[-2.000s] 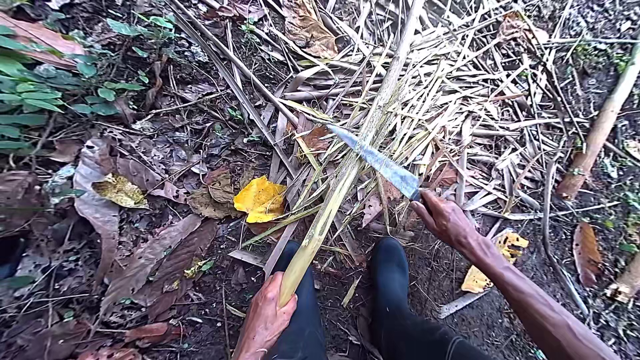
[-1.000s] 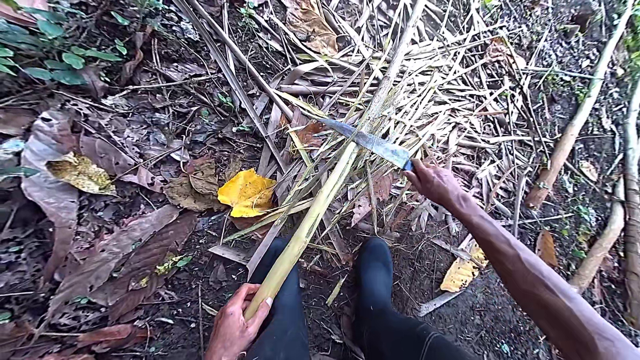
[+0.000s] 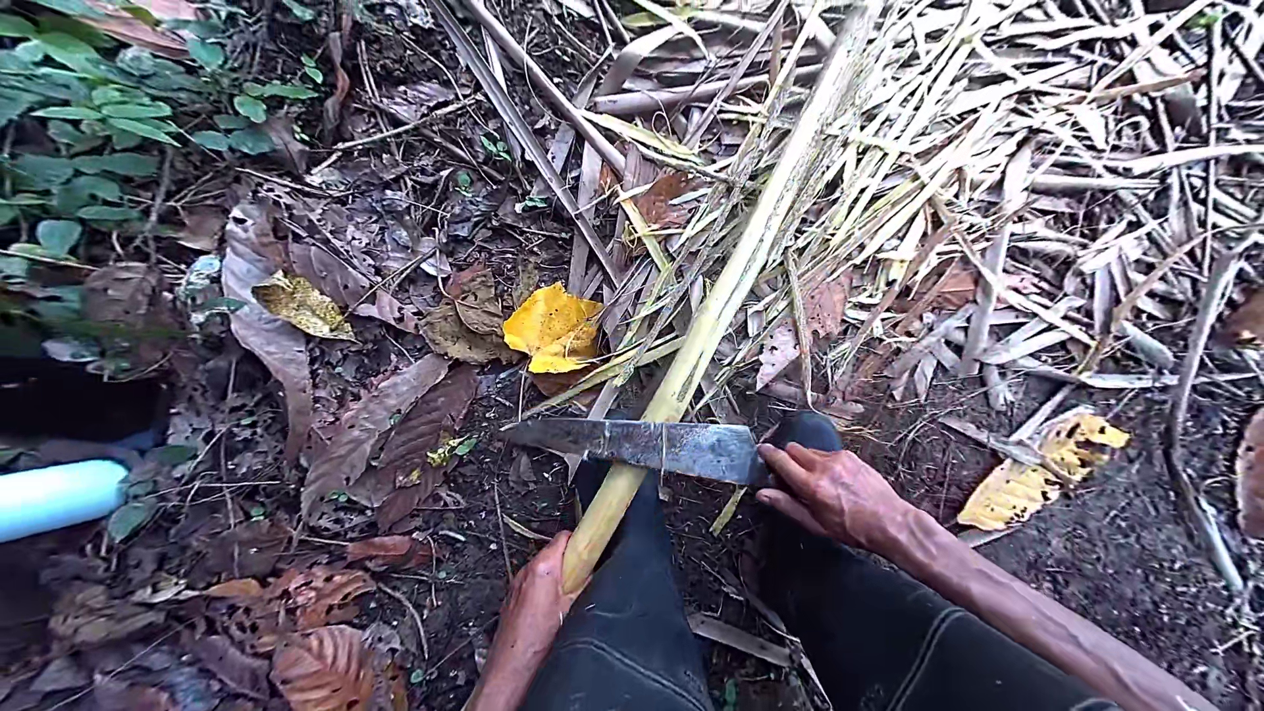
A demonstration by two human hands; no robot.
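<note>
A long pale peeled wooden pole slants from between my legs up toward the top of the view. My left hand is closed around its near end. My right hand grips a machete, its handle mostly hidden by the fingers. The worn grey blade lies across the pole a little beyond my left hand, its tip pointing left. The far part of the pole lies over pale shavings.
Fibrous strips and shavings cover the ground at upper right. A yellow leaf lies left of the pole. Green plants grow at upper left. A pale rounded object enters at the left edge. My dark boots and trousers flank the work.
The machete has moved down the pole toward my left hand, and its blade now lies nearly level across the view. My left hand still holds the near end.
</note>
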